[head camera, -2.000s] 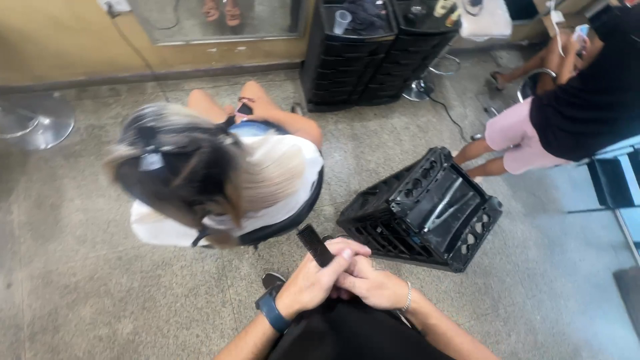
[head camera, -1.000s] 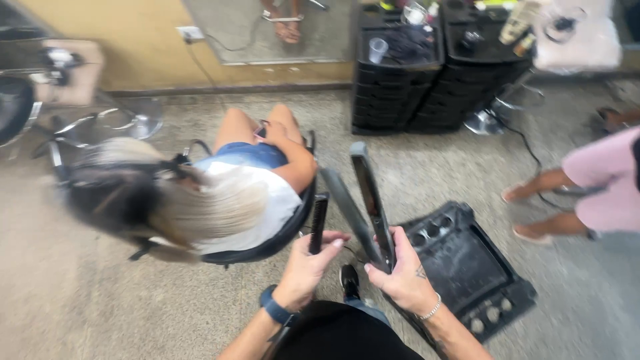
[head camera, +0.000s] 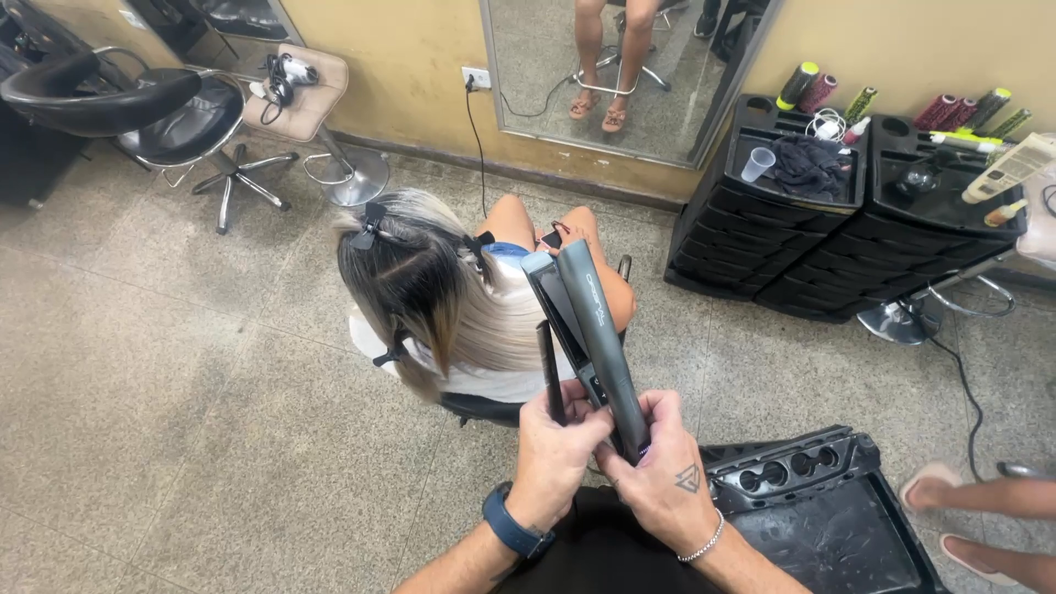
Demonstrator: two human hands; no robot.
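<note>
My left hand [head camera: 553, 445], with a dark watch on its wrist, grips a black comb [head camera: 549, 375]; its thumb and fingers also touch the handle of a hair straightener [head camera: 606, 342]. Around the lower end of that straightener my right hand [head camera: 664, 470] is closed. The grey plates point up and away and stand slightly apart. Beyond my hands a seated person [head camera: 421, 289] has long hair, dark at the roots and blond lower down, parted into sections. Black hair clips [head camera: 371, 227] hold parts of it. A phone [head camera: 551, 239] is in that person's hand.
A black trolley [head camera: 817, 528] stands at my right. Black drawer carts [head camera: 767, 247] with round brushes, a plastic cup and bottles are by the wall mirror [head camera: 619, 74]. At left are a black salon chair [head camera: 181, 111] and a stool [head camera: 313, 91] bearing a hair dryer. Another person's feet [head camera: 957, 511] show at right.
Two seconds ago my hands were together around the comb, with no straightener visible. The straightener appeared in my right hand a second ago; my left hand has since come against it. The view has shifted.
</note>
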